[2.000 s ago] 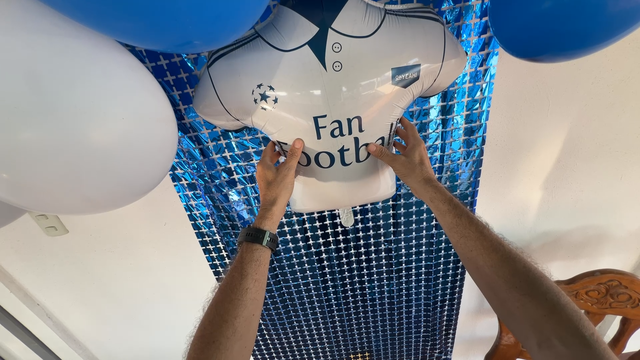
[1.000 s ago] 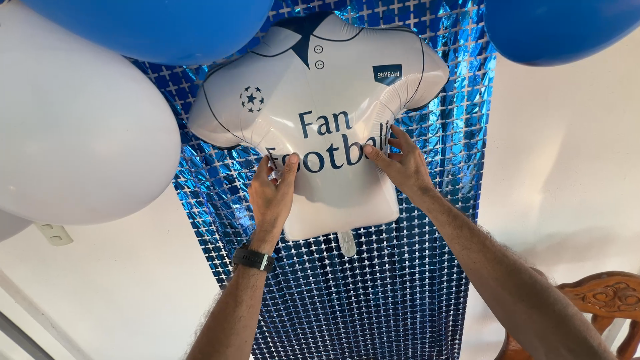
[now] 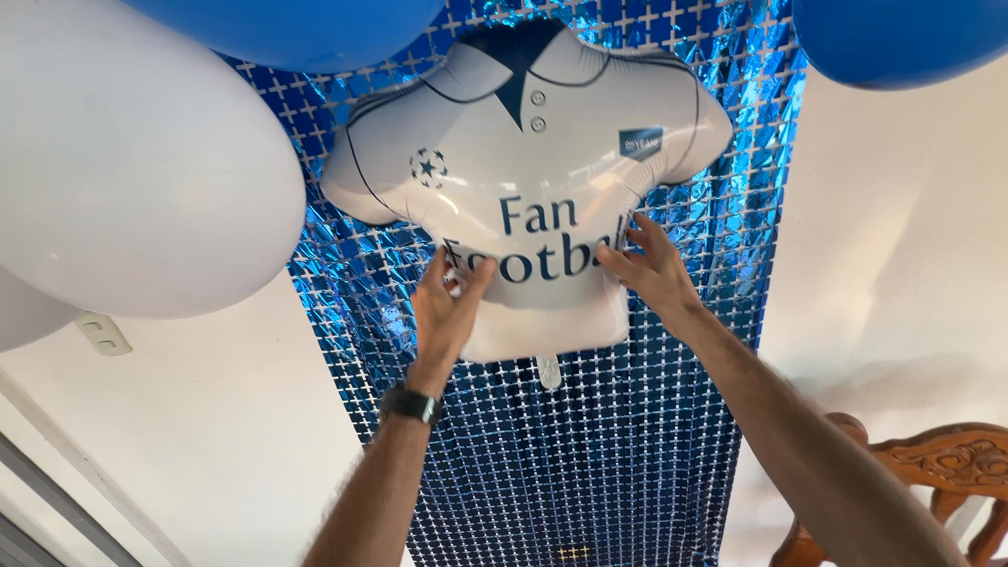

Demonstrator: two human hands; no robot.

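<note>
A white foil balloon shaped like a football shirt (image 3: 551, 173), with dark blue collar and printed lettering, is upright in front of a shiny blue foil curtain (image 3: 575, 449). My left hand (image 3: 453, 303) grips its lower left side, thumb on the front and fingers at the edge; a dark watch is on that wrist. On the opposite side, my right hand (image 3: 650, 272) holds the balloon the same way, thumb by the end of the lettering. The balloon's clear inflation tab (image 3: 549, 372) hangs below its hem.
Large white (image 3: 150, 165) and blue (image 3: 299, 27) balloons are at the upper left, another blue balloon (image 3: 898, 35) at the upper right. A wall switch plate (image 3: 105, 334) is below the white one. A carved wooden chair (image 3: 945, 457) stands at the lower right.
The shirt balloon, held in both hands, moved lower in view and tilted between the two earlier frames; now it is a little higher again and more level. Both hands keep their grip on its sides.
</note>
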